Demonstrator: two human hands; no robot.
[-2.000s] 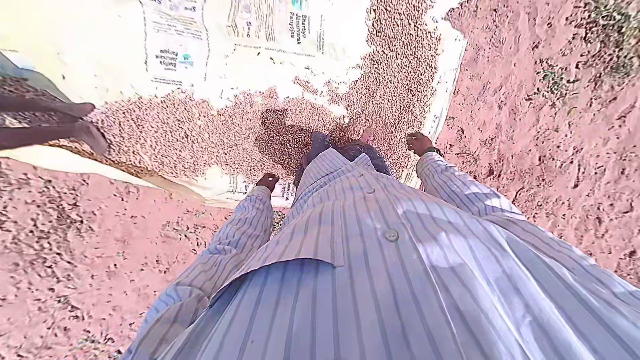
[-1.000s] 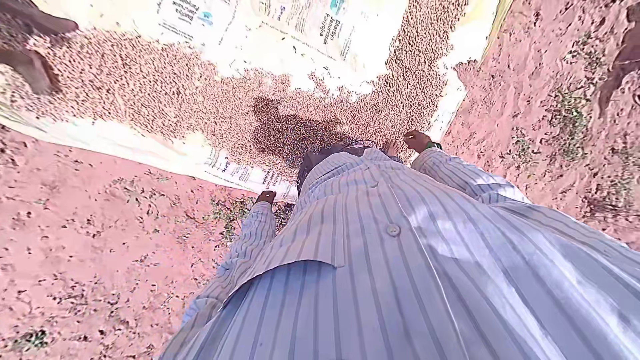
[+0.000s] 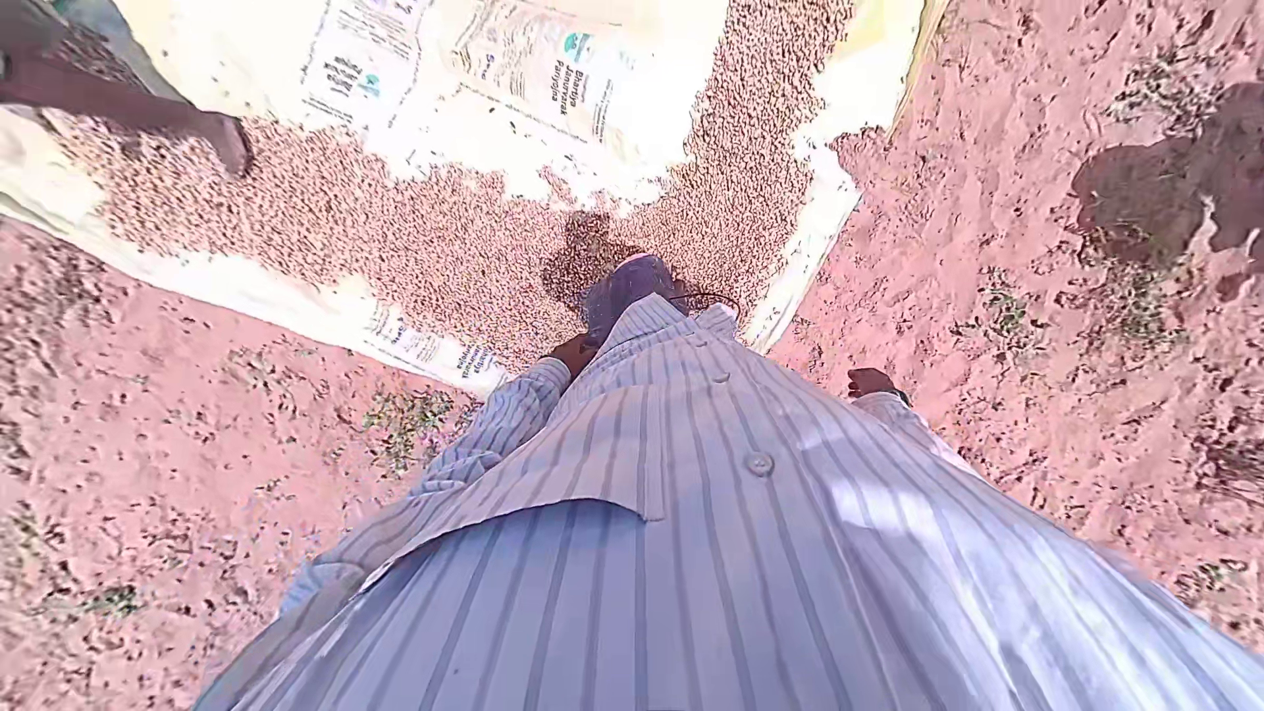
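My left hand [image 3: 573, 354] hangs beside my dark-clad leg [image 3: 632, 286], partly hidden by the striped shirt [image 3: 691, 444]; its fingers cannot be made out. My right hand [image 3: 871, 382], with a dark band at the wrist, hangs over the reddish soil to the right, its fingers curled; whether anything is in it is not clear. Small brown seeds or nuts [image 3: 444, 222] lie spread in a thick layer on pale printed sacks [image 3: 533, 133] in front of me. My shadow falls on them near my leg.
Another person's bare leg and foot [image 3: 232, 143] rest on the seeds at the upper left. Reddish bare ground [image 3: 197, 415] with small weeds [image 3: 405, 425] borders the sacks. A dark shadow [image 3: 1165, 188] lies on the ground at the right.
My right hand has moved out to the right, from the edge of the sacks to over the soil. My left hand has come in against my leg.
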